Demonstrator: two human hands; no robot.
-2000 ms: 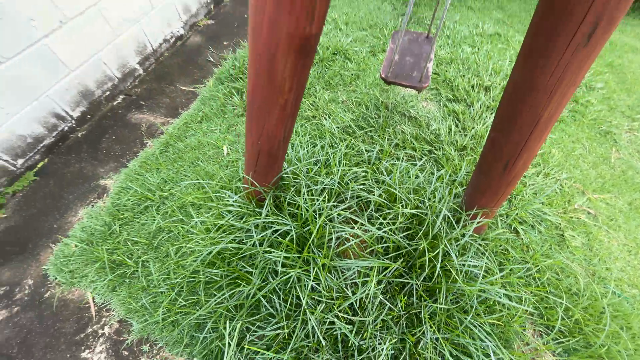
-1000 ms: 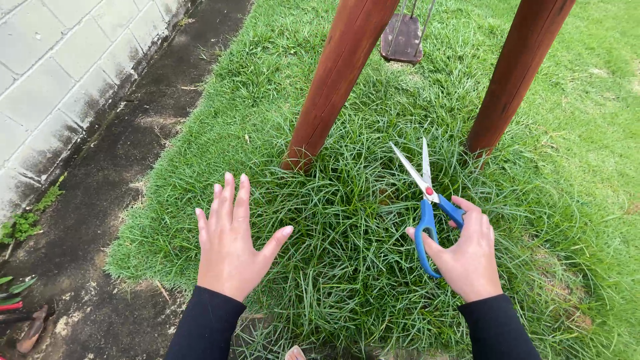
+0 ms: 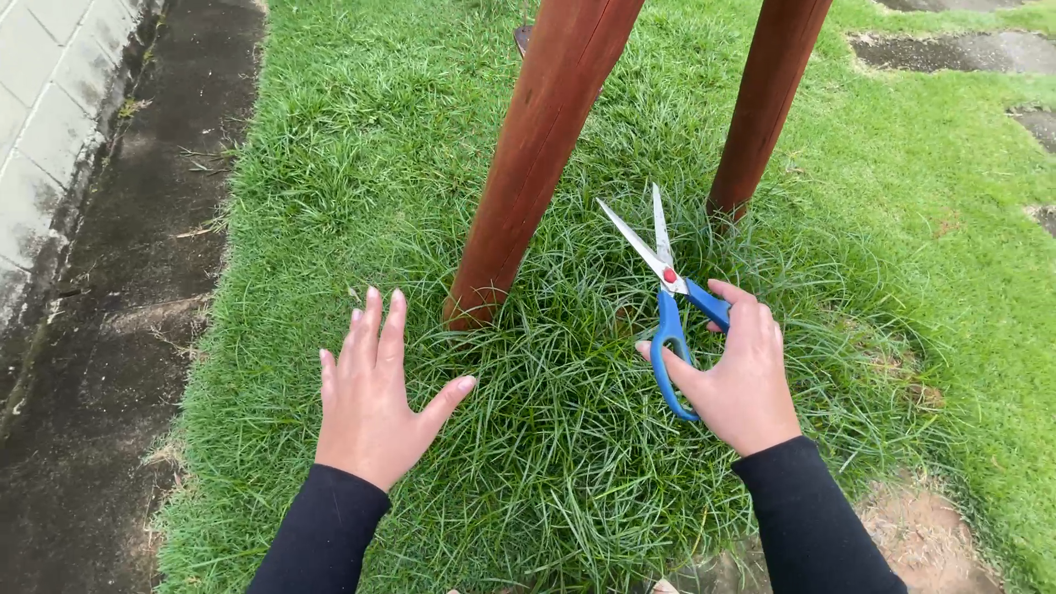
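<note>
My right hand (image 3: 738, 367) holds a pair of scissors (image 3: 669, 285) by its blue handles, the thumb through one loop. The blades are spread and point away from me, above the grass. My left hand (image 3: 375, 396) is empty, palm down with the fingers spread, over the tall grass (image 3: 561, 437) to the left of the scissors. Long green blades of grass stand between and below both hands and around the foot of the near wooden post (image 3: 540, 157).
A second reddish wooden post (image 3: 763, 115) stands at the right. Part of a swing seat (image 3: 522, 38) shows behind the near post. A dark concrete strip (image 3: 124, 330) and a white block wall (image 3: 49, 107) run along the left. Paving slabs (image 3: 949, 51) lie at the upper right.
Two seconds ago neither hand was in view; one second ago both were, with the scissors in my right hand. The view has shifted, and the near post now covers most of the swing seat.
</note>
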